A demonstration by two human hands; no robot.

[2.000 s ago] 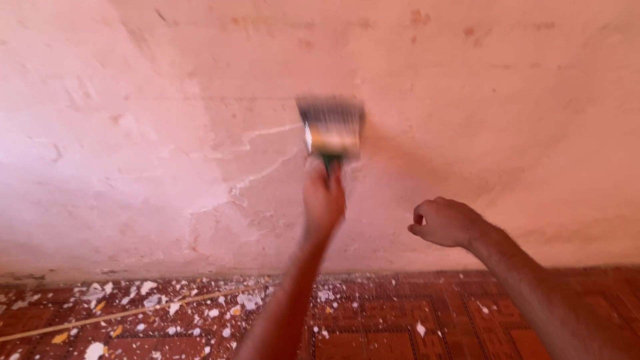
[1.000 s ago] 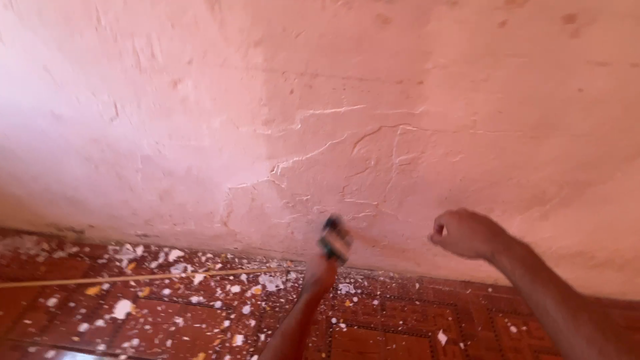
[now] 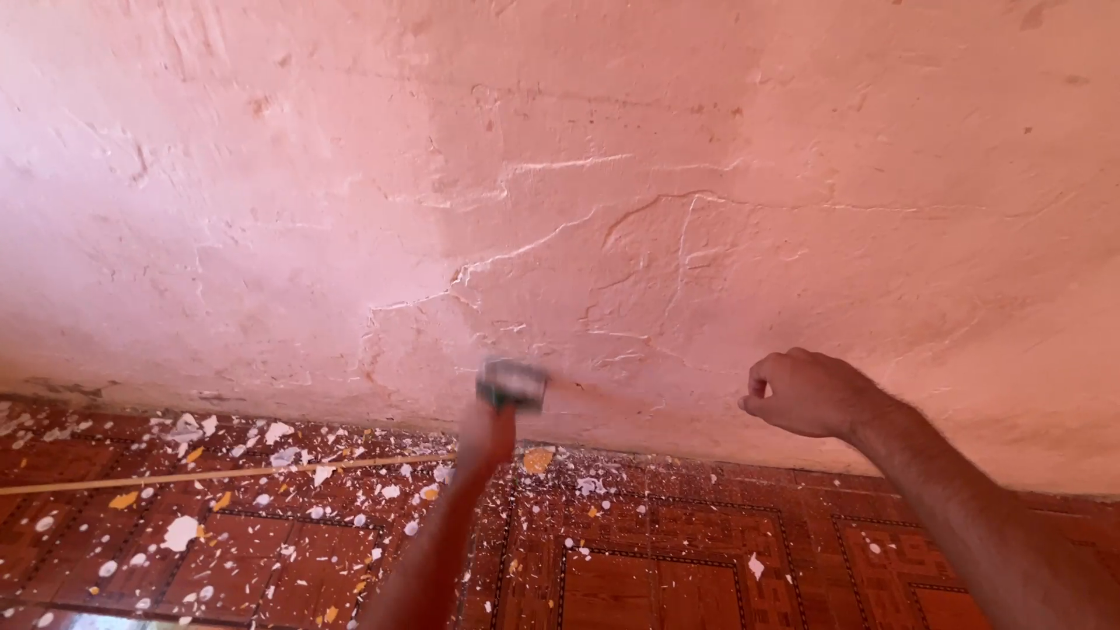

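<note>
My left hand (image 3: 486, 435), blurred by motion, grips a wide flat paintbrush (image 3: 513, 383) by its handle, low at the pink plaster wall (image 3: 560, 227). Whether the bristles touch the wall cannot be told. Cracks and raised, chipped edges run across the plaster above the brush. My right hand (image 3: 801, 392) is off to the right in front of the wall, fingers curled in a loose fist, with nothing visible in it.
The reddish patterned floor (image 3: 647, 586) meets the wall's foot. White and yellow paint flakes (image 3: 182, 532) are scattered over it, thickest at the left. A long thin wooden strip (image 3: 236, 473) lies among them.
The brush in my left hand has come down from mid-wall to near the wall's foot since two seconds ago. My right hand stays curled at the right.
</note>
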